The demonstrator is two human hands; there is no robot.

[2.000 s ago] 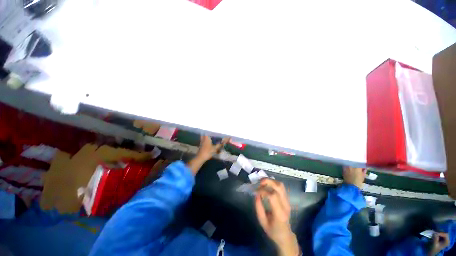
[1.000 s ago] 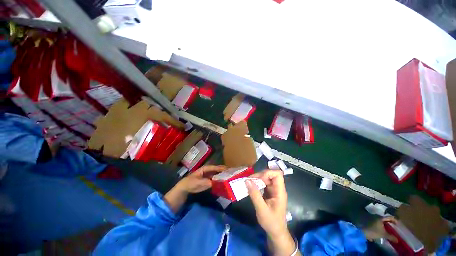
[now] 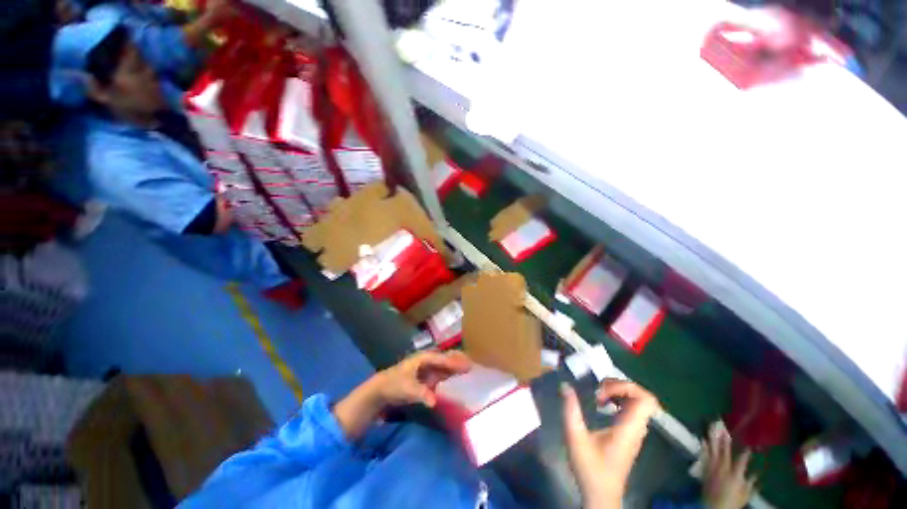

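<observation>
A red carton (image 3: 455, 406) with a white top and a white end panel is held low in front of me, its brown flap (image 3: 495, 323) standing up. My left hand (image 3: 413, 388) grips the carton's left side. My right hand (image 3: 609, 437) is right of the carton and not touching it, thumb and fingers apart. A pale bit shows by its fingertips; blur hides whether it touches them. Small white papers (image 3: 591, 362) lie along the belt edge beyond that hand.
Red cartons (image 3: 636, 318) lie on the green belt (image 3: 557, 260). More (image 3: 403, 273) sit on the bench at left. A white shelf (image 3: 686, 159) overhangs at right. Another person's hand (image 3: 726, 469) is at lower right. A person in blue (image 3: 149, 169) is beside stacked cartons (image 3: 269, 184).
The view has swung left. Since one second ago my right hand has come off the carton's white end; my left hand still holds it. Two seconds ago no carton was visible in my hands.
</observation>
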